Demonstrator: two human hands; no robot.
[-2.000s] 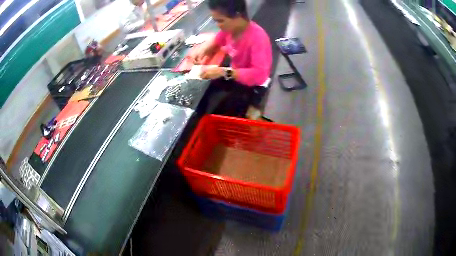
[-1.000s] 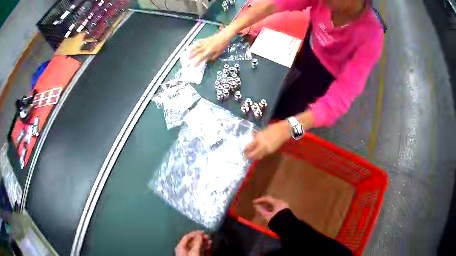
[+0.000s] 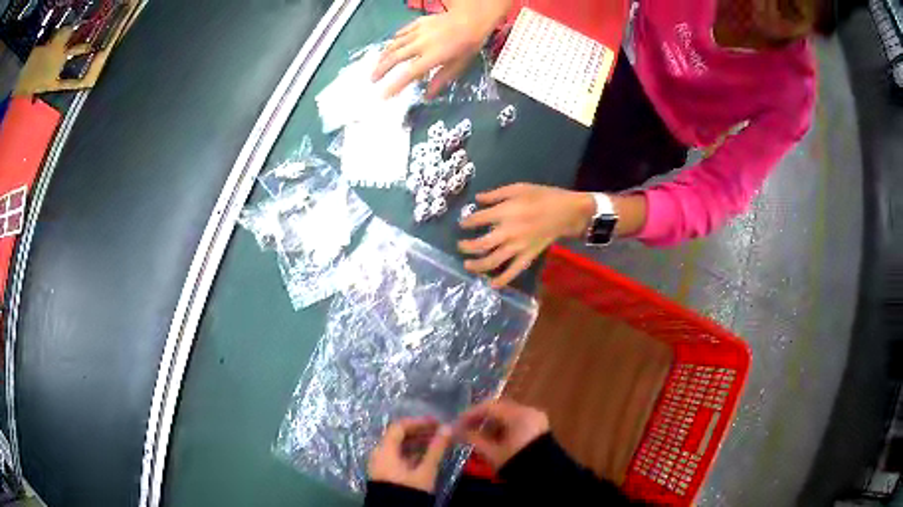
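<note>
A large clear poly bag (image 3: 386, 347) lies flat on the green bench in front of me. My left hand (image 3: 408, 451) and my right hand (image 3: 500, 431) are close together over its near edge. Their fingertips pinch a small clear bag (image 3: 441, 411) between them; it is hard to make out against the large bag. Filled clear packets (image 3: 312, 223) lie just beyond the large bag. A cluster of small shiny metal parts (image 3: 441, 168) lies loose on the bench to their right.
A person in a pink top (image 3: 713, 129) leans in from the right, one hand on packets, the other by the metal parts. A sticker sheet (image 3: 554, 64) lies near them. A red crate (image 3: 693, 416) with cardboard inside stands right of the bench. The belt (image 3: 129, 228) runs at left.
My hands have come together over the large bag and now hold a small bag. The other person's right-side hand has moved from the large bag's edge to beside the metal parts. The view has shifted closer.
</note>
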